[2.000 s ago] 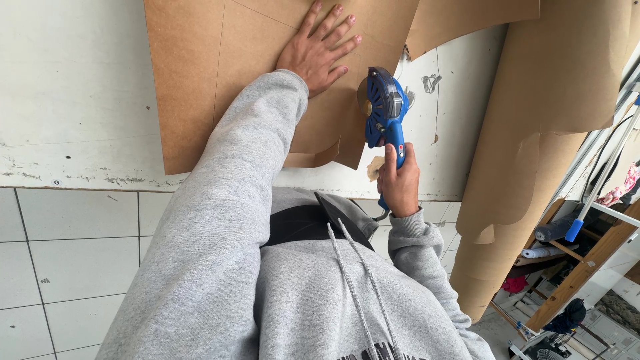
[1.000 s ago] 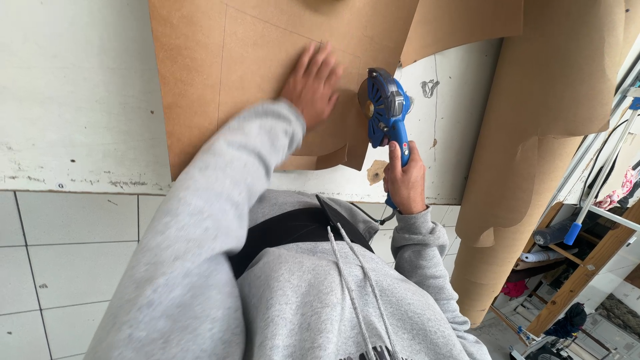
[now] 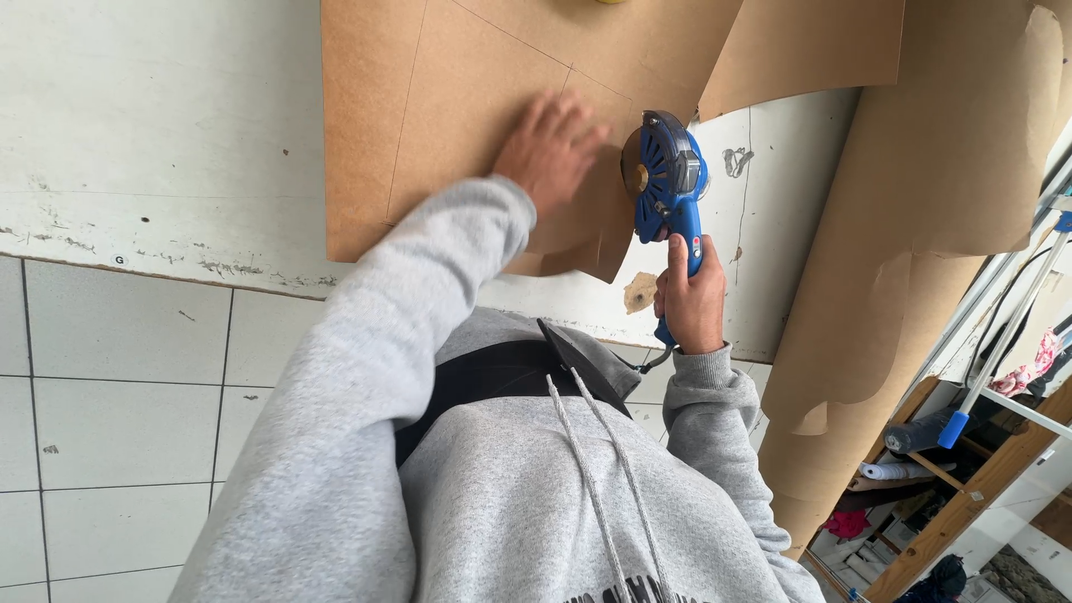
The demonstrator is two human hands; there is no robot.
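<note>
My right hand [image 3: 695, 293] grips the handle of a blue handheld electric rotary cutter [image 3: 666, 180]. Its round blade stands at the right edge of a sheet of brown kraft paper [image 3: 469, 109], which bears thin drawn lines. My left hand [image 3: 553, 151], blurred, is over the paper just left of the cutter, fingers apart and holding nothing; whether it touches the paper I cannot tell. The paper's near edge is partly curled. Part of a yellow round object [image 3: 611, 2] shows at the top edge. A second piece of brown paper [image 3: 804, 50] lies at the upper right.
The white worktable [image 3: 151, 126] has worn edges, a crack and a small torn paper patch [image 3: 641, 293]. A large roll of brown paper [image 3: 888, 251] slants along the right. Beyond it are a wooden shelf frame [image 3: 955, 502] with rolls and a metal stand with a blue tip [image 3: 953, 429].
My left hand lay spread on the paper two seconds ago; it has moved nearer to me and toward the cutter. The right hand keeps its grip, with the cutter in nearly the same place.
</note>
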